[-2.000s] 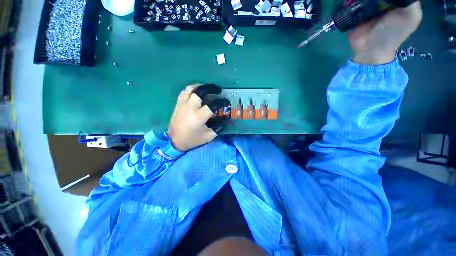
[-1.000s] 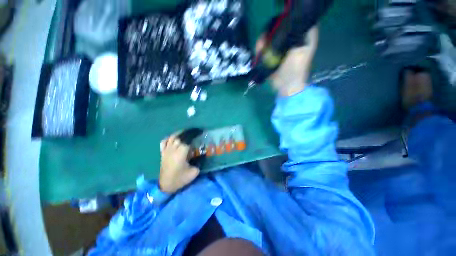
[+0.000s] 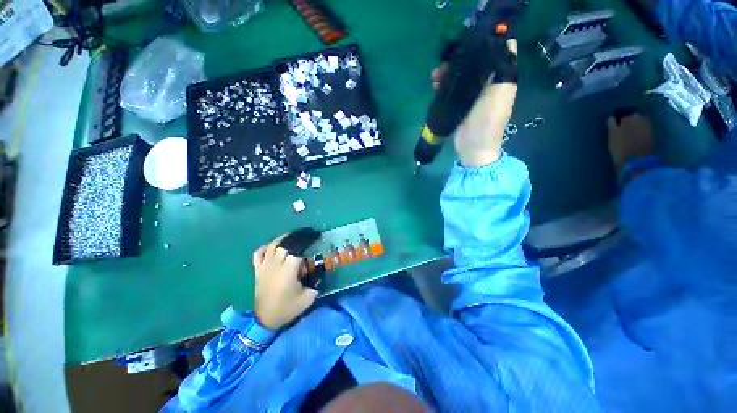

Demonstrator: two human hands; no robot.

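Observation:
The assembly jig [image 3: 352, 242], a silver-grey plate with an orange lower strip, lies near the mat's front edge. Several small dark and silver parts stand in it. My left hand [image 3: 283, 278], with black finger cots, grips the jig's left end and hides that part. My right hand [image 3: 485, 113] holds the black electric screwdriver [image 3: 456, 93], which has a yellow band near its nose. Its tip points down at the mat, to the right of and beyond the jig, not touching it.
A screw bin [image 3: 101, 202] and a white round dish [image 3: 167, 164] are at left. Two adjoining bins [image 3: 242, 133] hold small parts and white-silver squares [image 3: 335, 133]. Loose squares lie below them. Grey finned blocks [image 3: 598, 71] and another person's hand [image 3: 630, 137] are at right.
The view has swung, so more of the bench's back and right side shows. The screwdriver has turned to point more steeply down. My left hand still holds the jig's left end.

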